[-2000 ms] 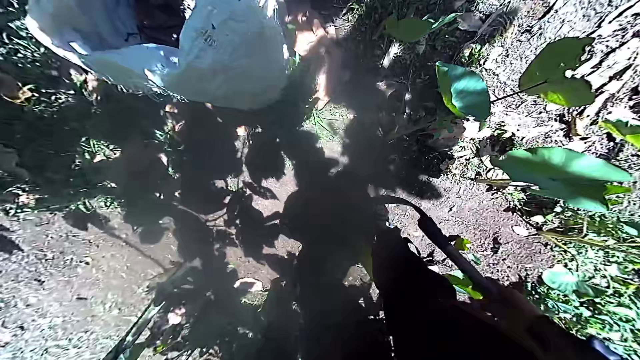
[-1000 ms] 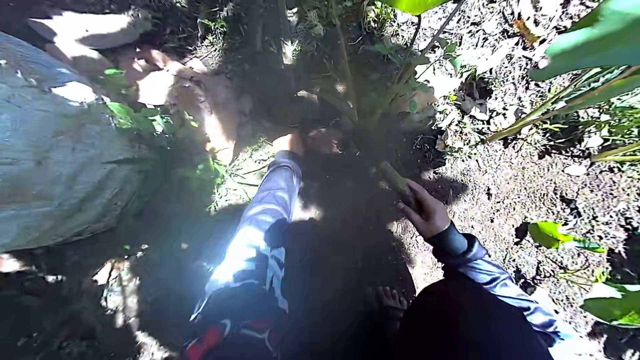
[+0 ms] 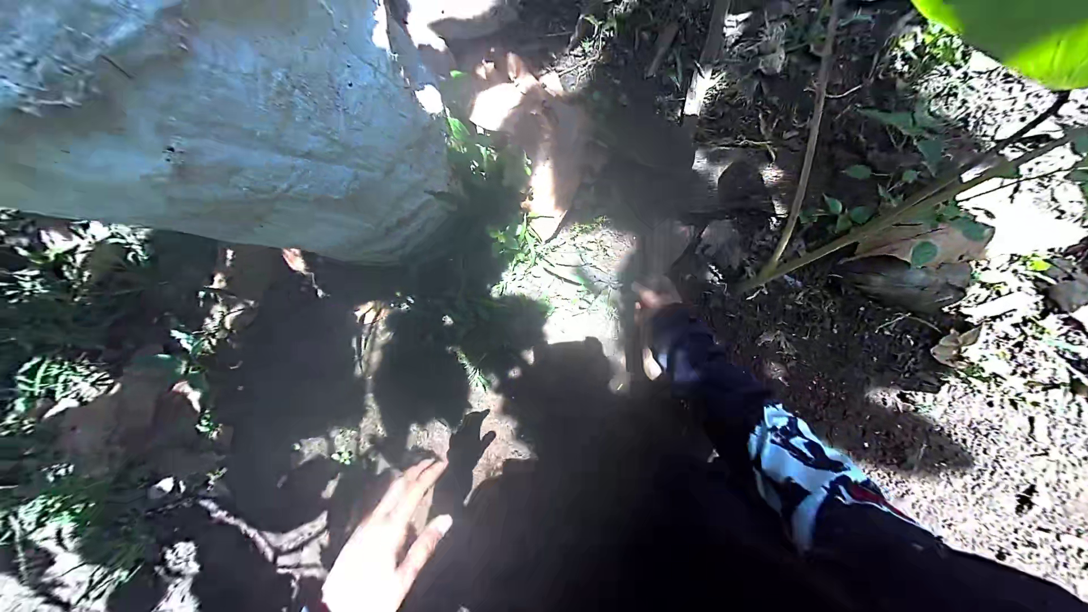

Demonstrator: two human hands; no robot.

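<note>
My left hand (image 3: pixel 387 540) is at the lower left, over shaded soil, with its fingers extended and nothing seen in it. My right hand (image 3: pixel 656 299) reaches forward near the centre, low over the ground and deep in shadow. Its dark sleeve with a white patterned patch runs down to the lower right. A dim, narrow upright shape lies beside the right fingers; whether they hold it cannot be told. A large pale sack (image 3: pixel 255 136) fills the upper left, on the far side of the left hand.
Plant stems (image 3: pixel 816 246) rise from the soil right of the right hand, with a broad green leaf (image 3: pixel 1011 38) at the top right. Dry leaves (image 3: pixel 922 259) lie by the stems. Grass and weeds (image 3: pixel 64 382) grow at the left, near a twig (image 3: pixel 246 527).
My left hand has drawn back from the shaded ground ahead to the lower left. My right hand, which held a tool's handle at the right, has reached forward. The view has shifted.
</note>
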